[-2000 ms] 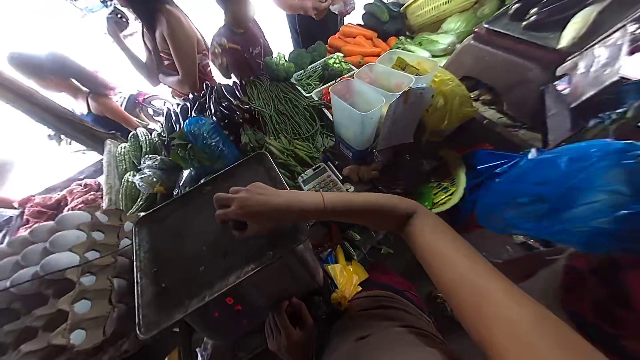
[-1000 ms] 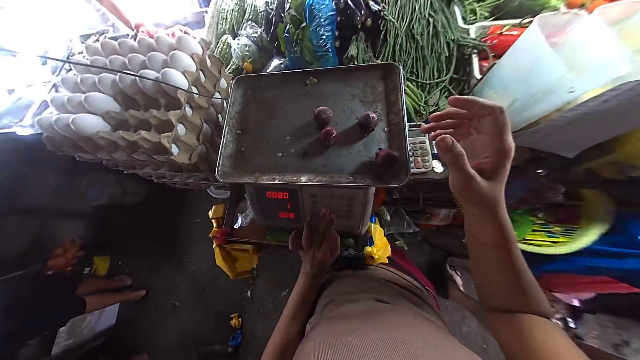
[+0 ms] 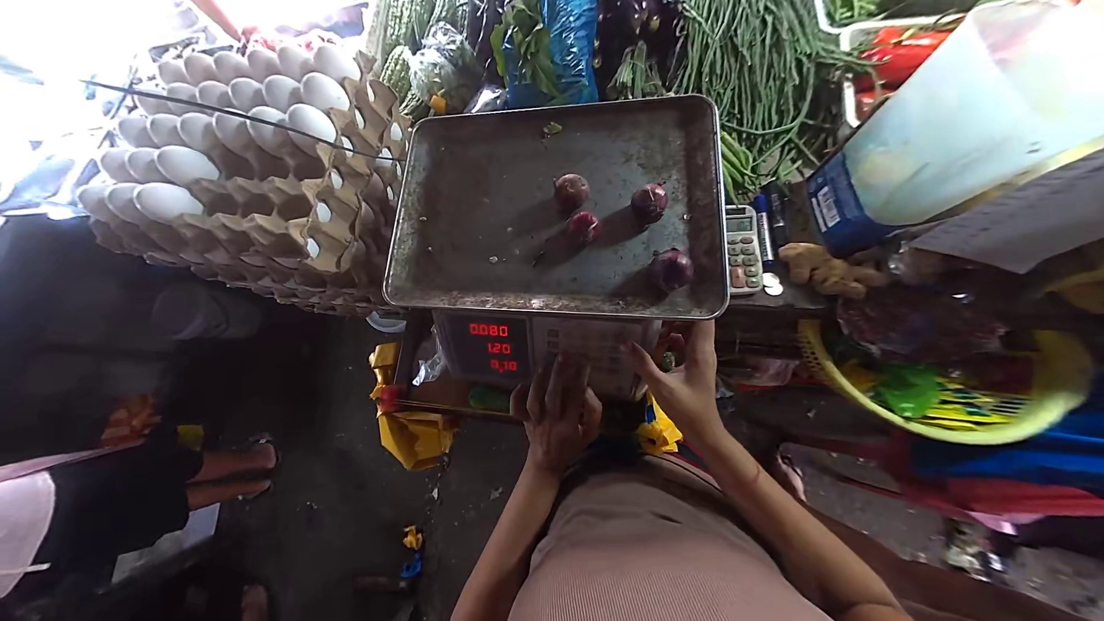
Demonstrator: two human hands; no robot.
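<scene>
Several small red onions lie apart on the right half of the metal tray of a digital scale. Below the tray's near edge, the scale's front panel shows lit red digits at left and a keypad at right. My left hand rests its fingertips on the keypad's lower left part and holds nothing. At the keypad's right side is my right hand, thumb on the panel's edge and fingers up by the tray's near right corner, partly hidden. No object shows in it.
Stacked cartons of white eggs stand left of the tray. Long beans lie behind it. A calculator, markers, ginger and a yellow basket are at right. A person's legs show at lower left.
My right hand has come down from beside the tray's right side to the scale's front panel. The middle and lower red readings have changed. My left hand stays at the keypad.
</scene>
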